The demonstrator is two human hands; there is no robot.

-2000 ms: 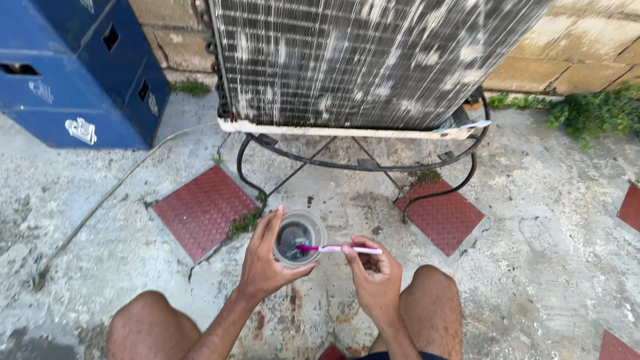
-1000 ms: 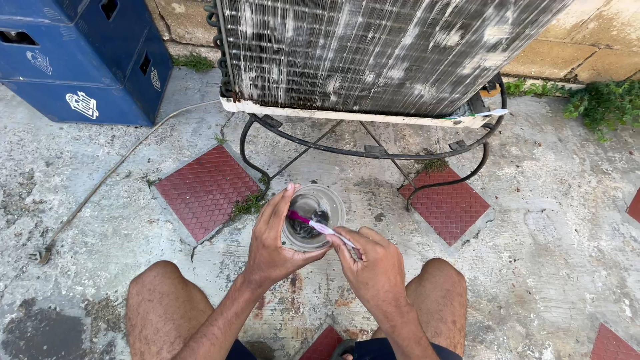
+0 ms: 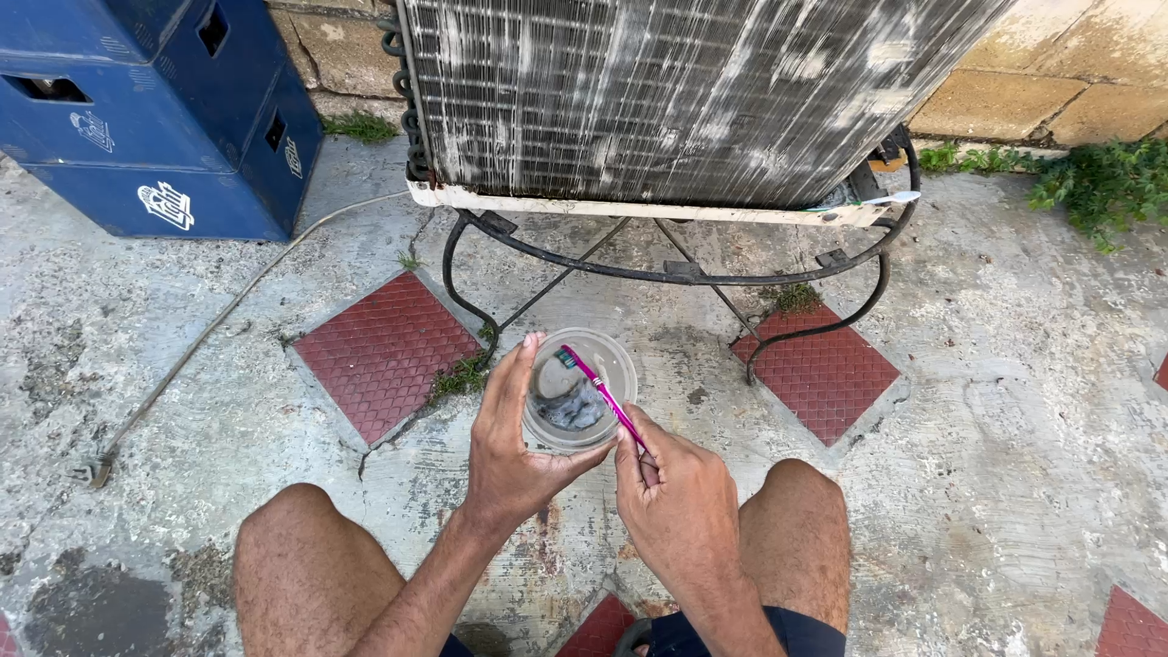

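Note:
My left hand is wrapped around the near left side of a round clear plastic tub, which holds some greyish, sudsy-looking matter. Between the thumb and fingers of my right hand is a pink toothbrush, its bristled head over the inside of the tub. Beyond the hands, a finned metal coil unit with a white base edge rests on a black metal stand. A second, white toothbrush lies at the right end of that base.
Blue plastic crates are stacked at the upper left. A cord with a plug runs across the concrete floor from the unit. Red tiles are set in the floor. A block wall and green plants are at the back.
The toothbrush has shifted in my right hand; its head now points up and left over the tub's far side, where two seconds ago the brush lay nearly level. My left hand keeps the tub.

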